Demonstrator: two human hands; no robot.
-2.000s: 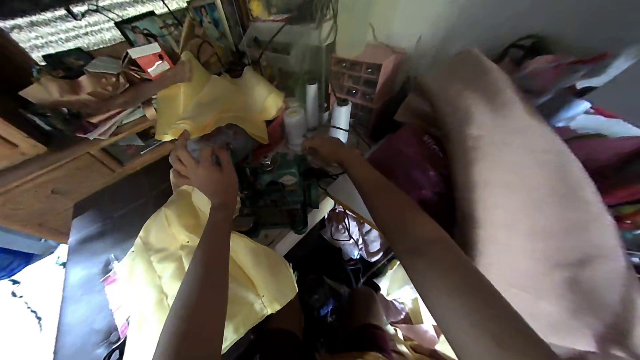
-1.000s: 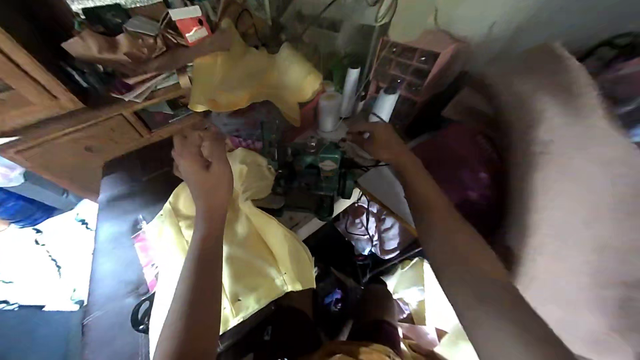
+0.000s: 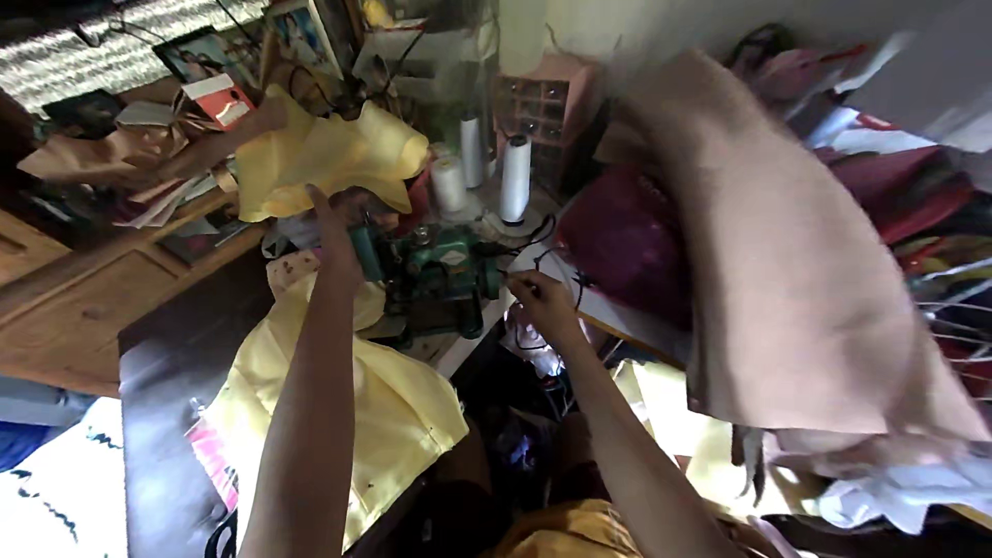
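Note:
A green sewing machine [image 3: 449, 267], seemingly an overlocker, stands mid-view. My left hand [image 3: 339, 244] is raised at its left side, above yellow fabric [image 3: 387, 395] that drapes down toward my lap; whether the fingers hold anything is unclear. Just right of the machine's handwheel is my right hand [image 3: 542, 298], fingers curled with the fingertips close together; a small dark thing shows at them, too small to name. White thread cones [image 3: 515, 182] stand behind the machine. Another yellow fabric piece [image 3: 333, 155] lies behind my left hand.
A pink small-drawer unit [image 3: 542, 108] stands at the back. A dark red bag or cloth bundle [image 3: 628, 240] lies right of the machine, beside a large hanging beige cloth [image 3: 790, 271]. Wooden drawers [image 3: 101, 310] are at left. Dark cords lie near my right hand.
My left hand, a closed fist above the fabric one second ago, is now extended beside the machine. My right hand has come down from near the thread cones to beside the handwheel.

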